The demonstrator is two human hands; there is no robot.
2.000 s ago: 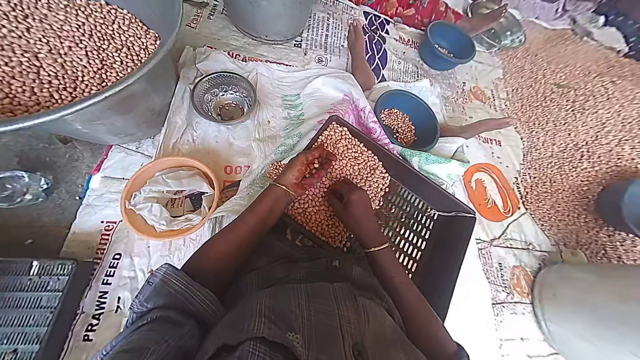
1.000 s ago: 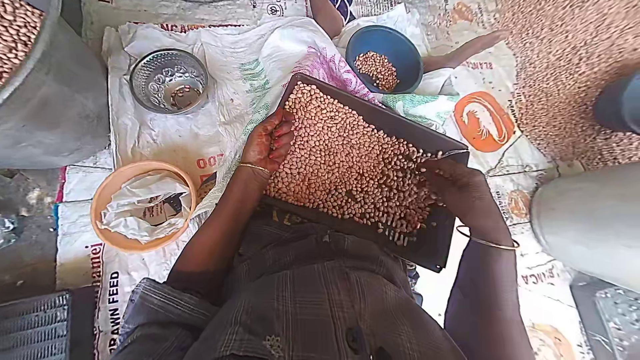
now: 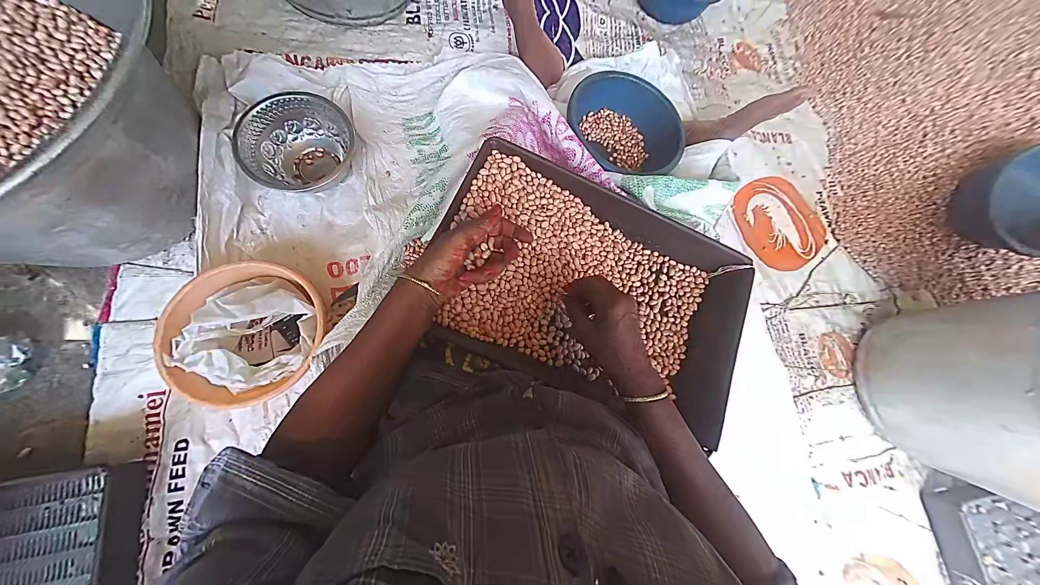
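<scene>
A dark plastic crate (image 3: 731, 325) rests tilted against my lap, with a layer of pinkish shelled nuts or beans (image 3: 561, 219) spread over its bottom. My left hand (image 3: 479, 252) is palm up over the crate's left side, fingers curled around several of the nuts. My right hand (image 3: 603, 321) is lower in the middle of the crate, back of the hand up, fingertips down at the nuts; whether it pinches any is hidden. A patch of the crate's bottom shows beside its fingers. Each wrist wears a thin bangle.
A metal bowl (image 3: 244, 146) and an orange basin (image 3: 171, 325) with a white bag stand at left. Beyond the crate is a blue bowl (image 3: 666, 130) of nuts, near another person's feet (image 3: 743, 118). Large metal vessels (image 3: 122, 179) flank the printed sacks; nuts cover the floor at right.
My right hand has moved left from the crate's right side to its middle. The nuts, heaped toward the left two seconds ago, are spread farther right. My left hand has moved inward over the nuts.
</scene>
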